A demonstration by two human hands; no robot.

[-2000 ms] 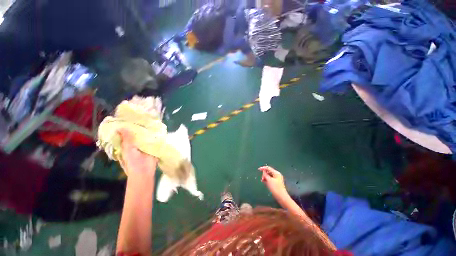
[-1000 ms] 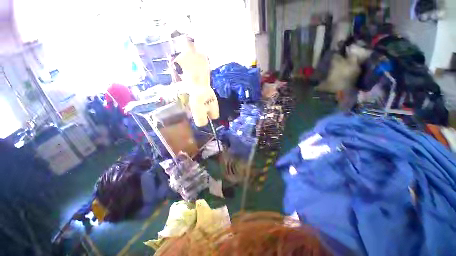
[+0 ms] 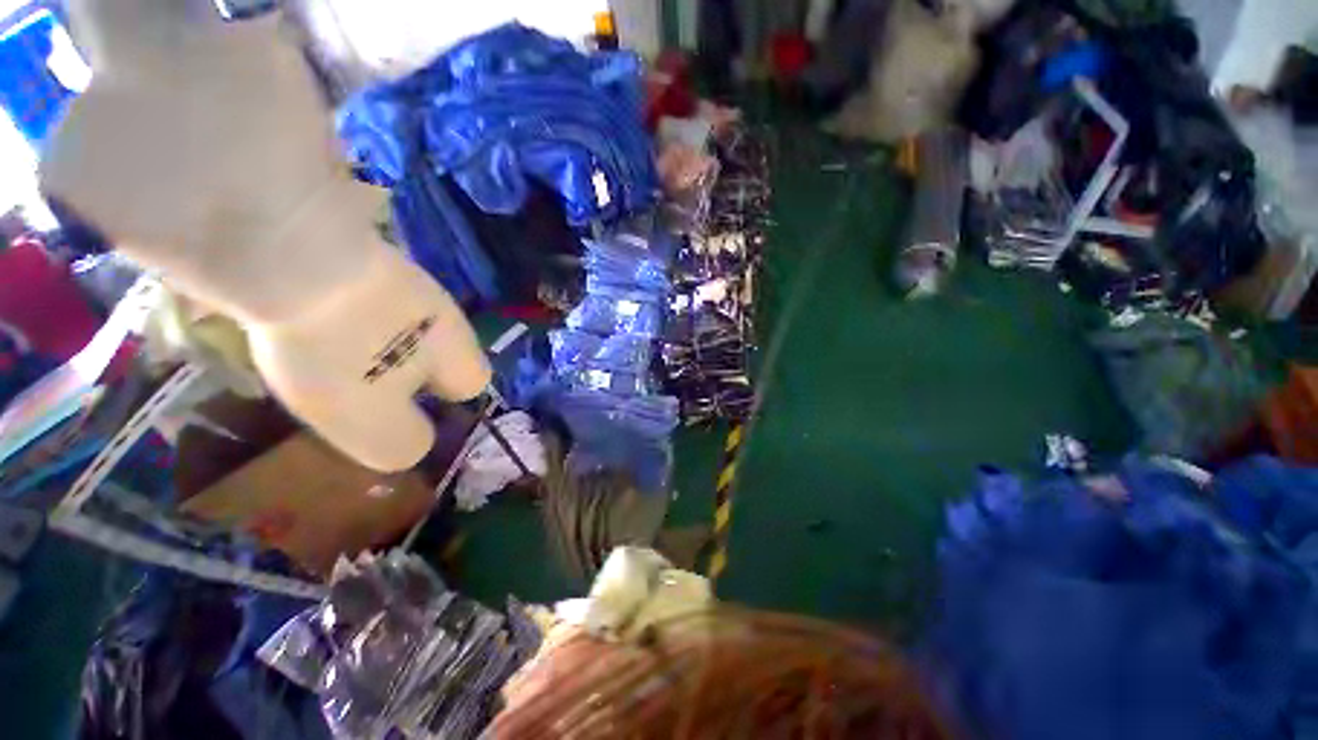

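Note:
A bit of cream garment (image 3: pixel 636 590) shows at the bottom centre of the head view, just above the wearer's hair, which hides the rest of it. Neither of my hands is in the picture, so what holds the cloth cannot be seen. A cream dress form (image 3: pixel 275 217) stands close at the upper left, tilted in the view, with dark print near its lower end.
Blue garments are heaped at the lower right (image 3: pixel 1127 593) and upper centre-left (image 3: pixel 506 123). Bagged stacks (image 3: pixel 614 325) line the green floor (image 3: pixel 882 390) beside a yellow-black stripe. A metal frame (image 3: pixel 188 557), cardboard box (image 3: pixel 311 499) and plastic bags (image 3: pixel 412 651) are at left.
Two seconds ago my left hand held the cream cloth over the floor; now both hands are out of view. The dress form looks much closer, and the blue heap has shifted toward the lower right.

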